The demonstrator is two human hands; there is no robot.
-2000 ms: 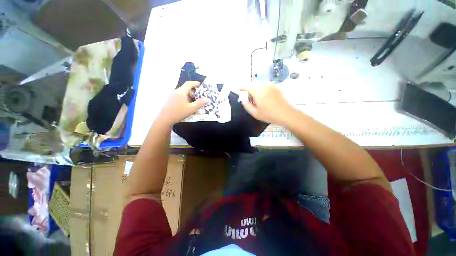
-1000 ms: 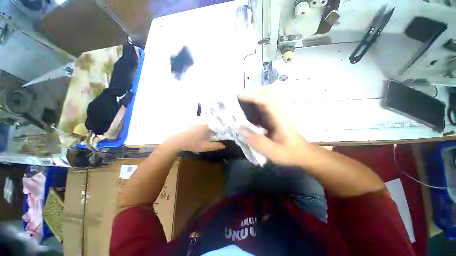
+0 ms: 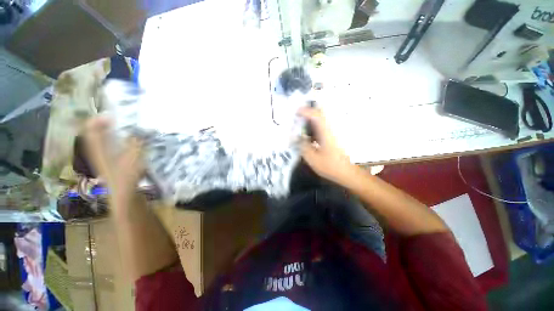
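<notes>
A white lace panel with a dark pattern (image 3: 222, 161) is stretched between my hands along the front edge of the white table (image 3: 200, 73), blurred by motion. Black fabric (image 3: 215, 198) shows under its lower edge. My left hand (image 3: 115, 146) is blurred at the lace's left end, over the tray area; its grip is not clear. My right hand (image 3: 319, 143) holds the right end, fingers closed on it near the needle area. A dark bunched bit (image 3: 294, 80) lies just beyond it, blurred.
The sewing machine head (image 3: 389, 21) is at the upper right. Snips (image 3: 419, 30) and a black smartphone (image 3: 480, 107) lie to the right. The patterned cloth (image 3: 64, 118) lies at the left. A cardboard box (image 3: 109, 261) stands below the table. A blue bin (image 3: 528, 206) is at the far right.
My left hand has moved far left and the crumpled lace is now spread wide. My right hand is a little higher. The camera view has shifted, so the table items sit further left.
</notes>
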